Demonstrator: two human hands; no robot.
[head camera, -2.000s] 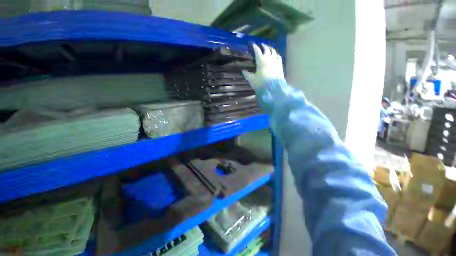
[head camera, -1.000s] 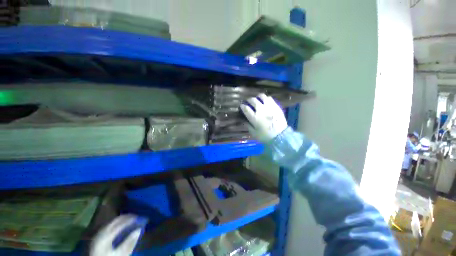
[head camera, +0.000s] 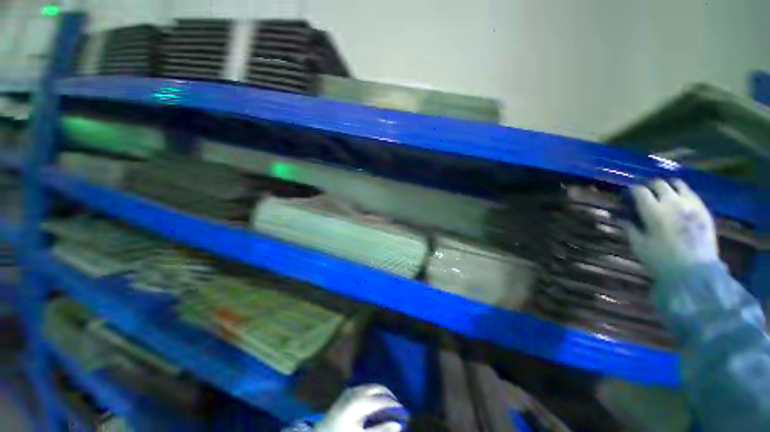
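Observation:
My right hand (head camera: 675, 224), in a white glove and light blue sleeve, is raised at the right, at the top of a stack of dark fixture plates (head camera: 595, 261) on the blue rack. Its fingers reach the shelf beam edge above the stack; blur hides whether they grip anything. My left hand (head camera: 363, 410), in a white glove with dark blue parts, is at the bottom edge, partly cut off, in front of the lower shelf. Its fingers look curled and I cannot tell if it holds anything.
The blue storage rack (head camera: 380, 278) spans the view. Pale green stacked fixtures (head camera: 338, 236) and a wrapped pale block (head camera: 477, 270) lie on the middle shelf. Yellow-green fixtures (head camera: 262, 321) lie below. Dark stacks (head camera: 198, 51) stand on top, and a green fixture (head camera: 701, 126) juts out upper right.
The view has turned left, showing more of the rack, and the aisle is out of view. The dark plate jutting out beside my right hand no longer shows clearly. My left hand appears nearer the centre.

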